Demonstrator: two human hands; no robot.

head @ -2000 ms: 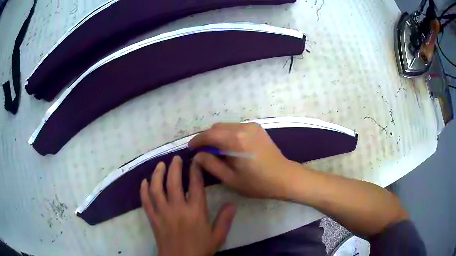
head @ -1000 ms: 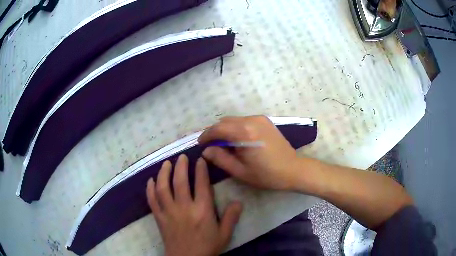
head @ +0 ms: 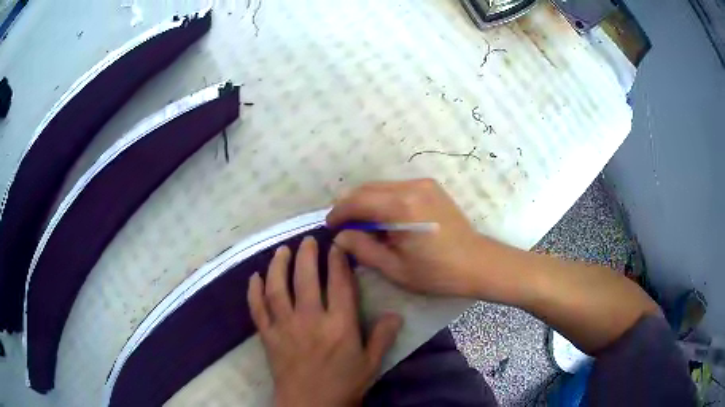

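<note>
A curved dark purple collar piece (head: 199,330) lies on the table cover before me, its lower left end cut off by the frame. A white strip (head: 230,253) with a thin dark line runs along its outer curve. My left hand (head: 318,318) lies flat on the piece, fingers slightly spread, holding nothing. My right hand (head: 405,234) grips a marking pen (head: 413,226) with a blue-violet end and whitish barrel, at the strip near the piece's right end. The fingers hide the pen's tip and that end of the piece.
Two more curved purple stacks (head: 111,191) lie at the left on the off-white cover (head: 334,95). The iron's tip (head: 499,9) shows at the top edge, beside a plate (head: 588,12). Loose threads (head: 445,153) lie right of centre. Speckled floor (head: 509,342) and a round white thing (head: 568,355) show at lower right.
The view has turned and shifted, so the stacks and iron sit further left and the iron is mostly cut off. My hands are nearer the worked piece's right end, the pen still held.
</note>
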